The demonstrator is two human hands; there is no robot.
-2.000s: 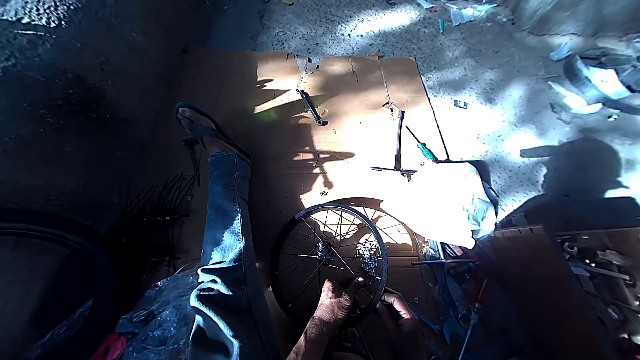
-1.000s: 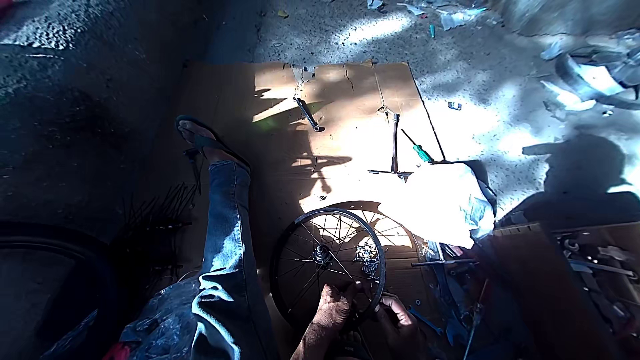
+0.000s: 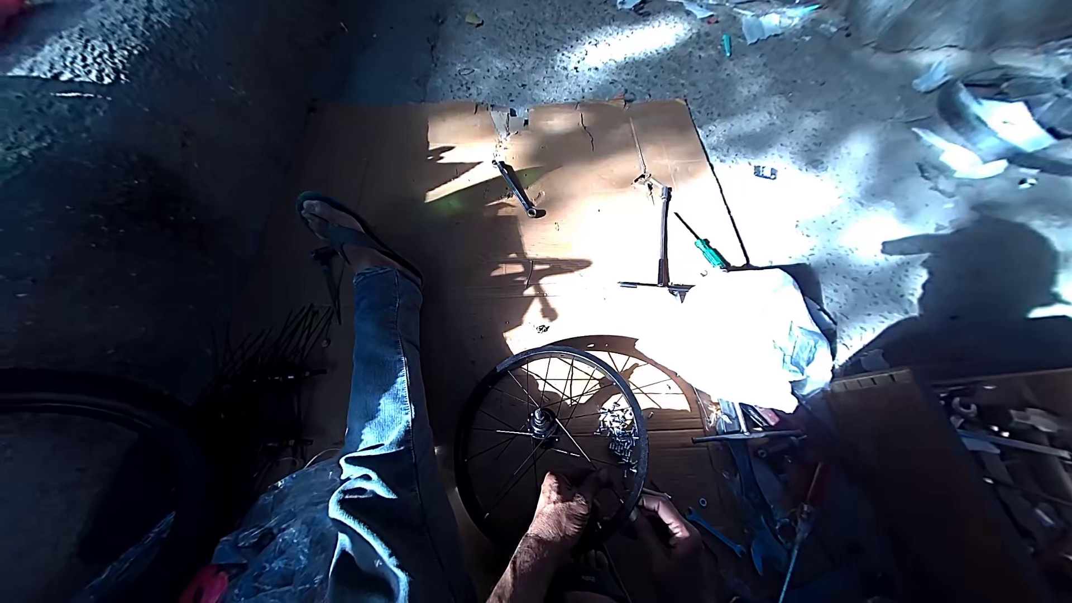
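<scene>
A spoked bicycle wheel rim (image 3: 501, 366) with a metal hub (image 3: 543, 424) stands tilted between my hands at the lower centre. My left hand (image 3: 568, 505) reaches inside the rim among the spokes, its fingertips close together near the lower right of the rim; shadow hides what they pinch. Outside the rim, on the right, my right hand (image 3: 667, 523) has its thumb and fingers at the rim's edge, and whether it holds a small part cannot be made out. A pile of small metal spoke nipples (image 3: 618, 435) shows through the spokes, on the cardboard (image 3: 469, 243).
Ahead lie a wrench (image 3: 517, 189), a T-handle wrench (image 3: 664, 239) and a green-handled screwdriver (image 3: 710, 252). A white plastic bag (image 3: 754, 335) and spanners (image 3: 764, 536) are on the right, beside a wooden tool box (image 3: 888, 452). Loose spokes (image 3: 293, 343) and a tyre (image 3: 100, 385) lie left.
</scene>
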